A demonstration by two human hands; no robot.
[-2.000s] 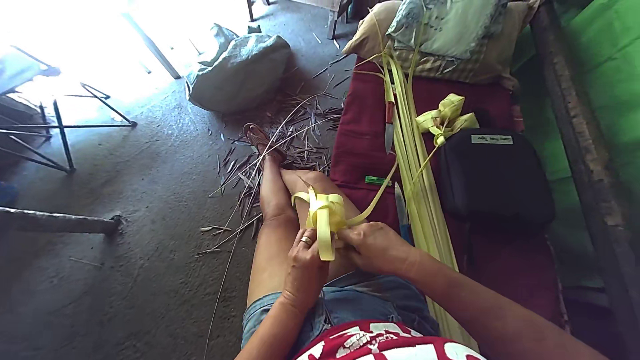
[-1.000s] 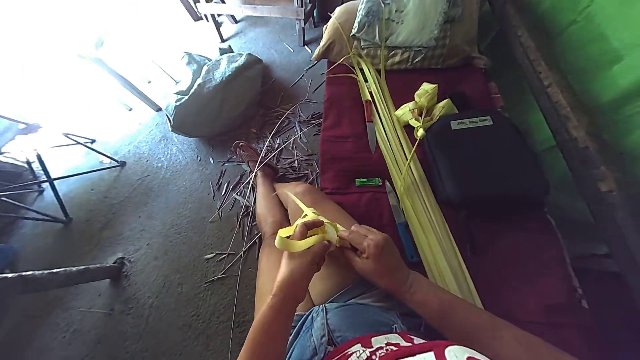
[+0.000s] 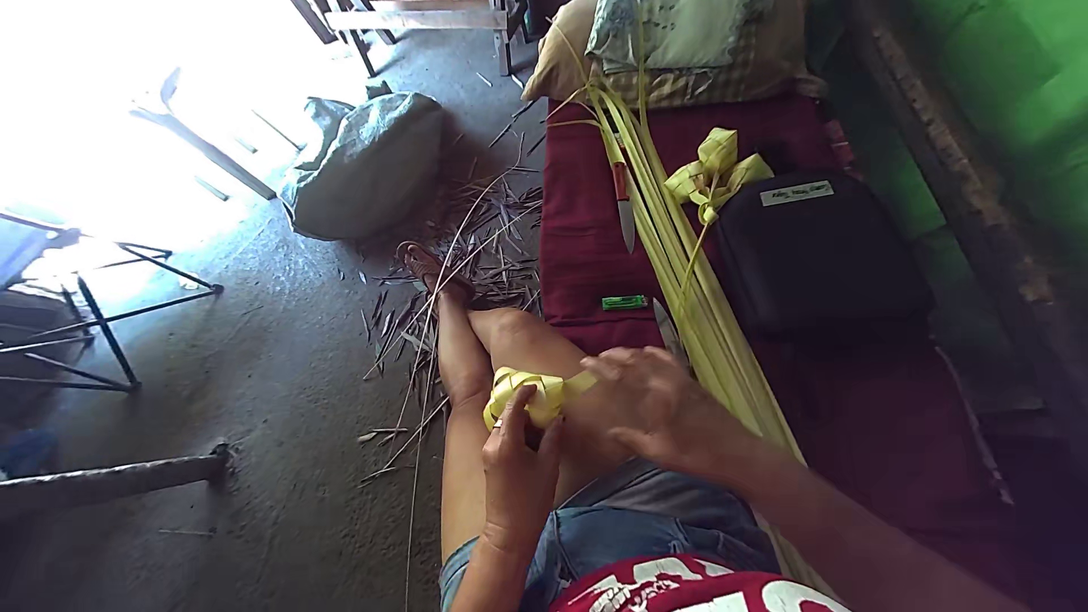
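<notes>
A small woven piece of pale yellow palm leaf strip [image 3: 523, 395] is above my thigh, pinched in my left hand [image 3: 520, 450]. From its right side a strip end runs toward my right hand [image 3: 654, 408], which is slightly blurred, its fingers spread; whether they touch the strip I cannot tell. Long yellow-green palm leaf strips [image 3: 680, 263] lie in a bundle on the dark red cloth to my right. A finished-looking woven leaf cluster [image 3: 718, 174] rests beside them, partly against a black case [image 3: 820, 255].
On the dark red cloth [image 3: 586, 246] lie a red-handled knife [image 3: 625, 204], a green packet or lighter [image 3: 625, 303] and a second blade [image 3: 667, 331] near my right hand. Leaf scraps [image 3: 501, 255] and a grey sack [image 3: 365, 166] are on the floor. A pillow [image 3: 561, 59] sits at the far end.
My right hand has opened and come away from the woven piece. The loop of strip that stood out from the piece a second ago no longer shows.
</notes>
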